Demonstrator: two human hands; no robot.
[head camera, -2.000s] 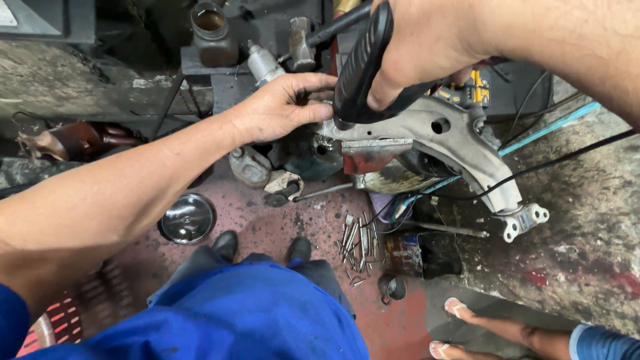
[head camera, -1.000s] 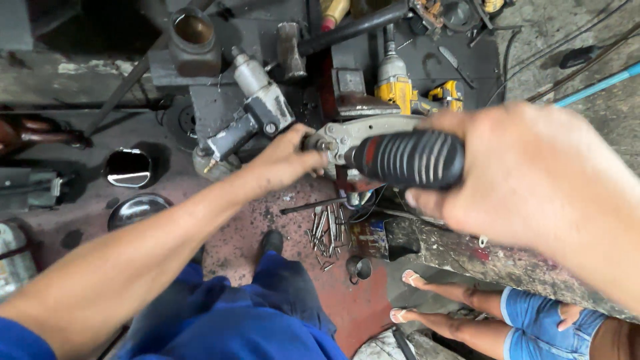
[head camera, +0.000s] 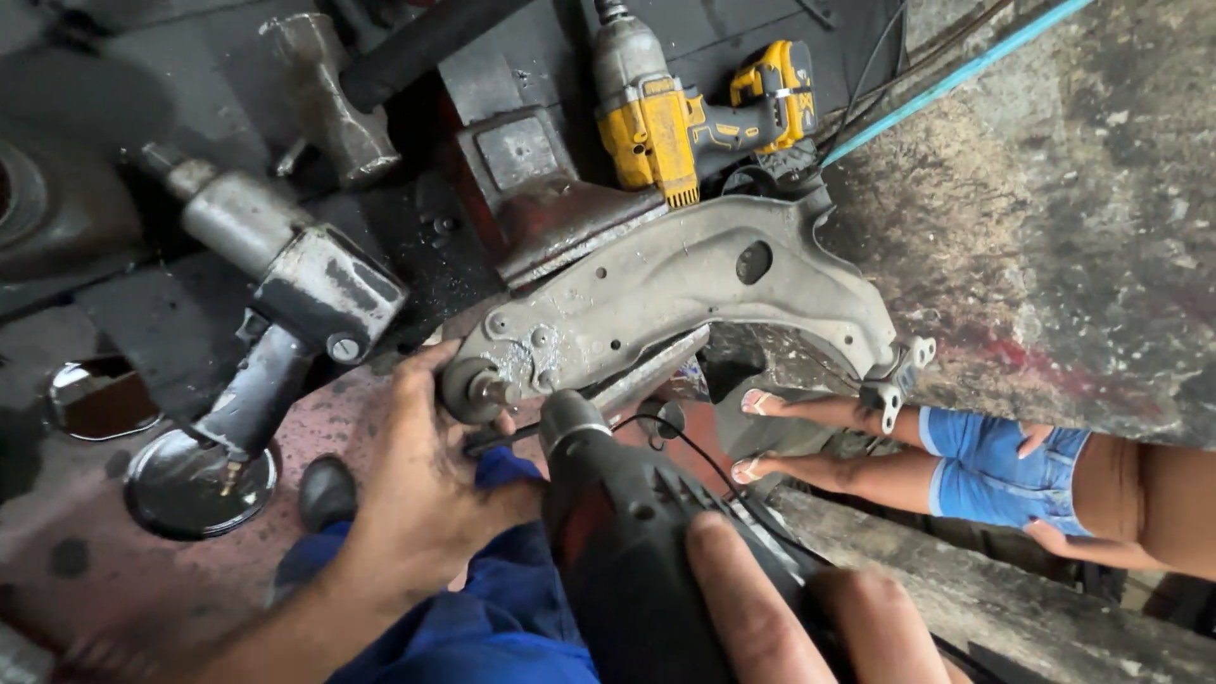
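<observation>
A grey metal suspension control arm (head camera: 665, 275) lies between the jaws of a bench vise (head camera: 579, 223). At its left end a ball joint (head camera: 475, 389) with a threaded stud points toward me. My left hand (head camera: 427, 465) grips that end, the fingers curled around the joint and partly hidden behind it. In my right hand (head camera: 807, 608) is a black corded power drill (head camera: 627, 532), its chuck (head camera: 570, 418) close to the arm's lower edge, just right of the stud. Whether a bit is fitted and touching the metal cannot be told. Shiny metal chips lie around the rivets.
An air impact wrench (head camera: 294, 275) lies to the left, a hammer (head camera: 342, 123) above it. A yellow DeWalt cordless impact wrench (head camera: 655, 114) rests beyond the vise. A round pan (head camera: 199, 484) is on the floor. A person in denim shorts (head camera: 1007, 465) stands at the right.
The drill has moved from over the control arm to its near edge, lower in view, and the arm's end now shows. The view has moved closer to the vise.
</observation>
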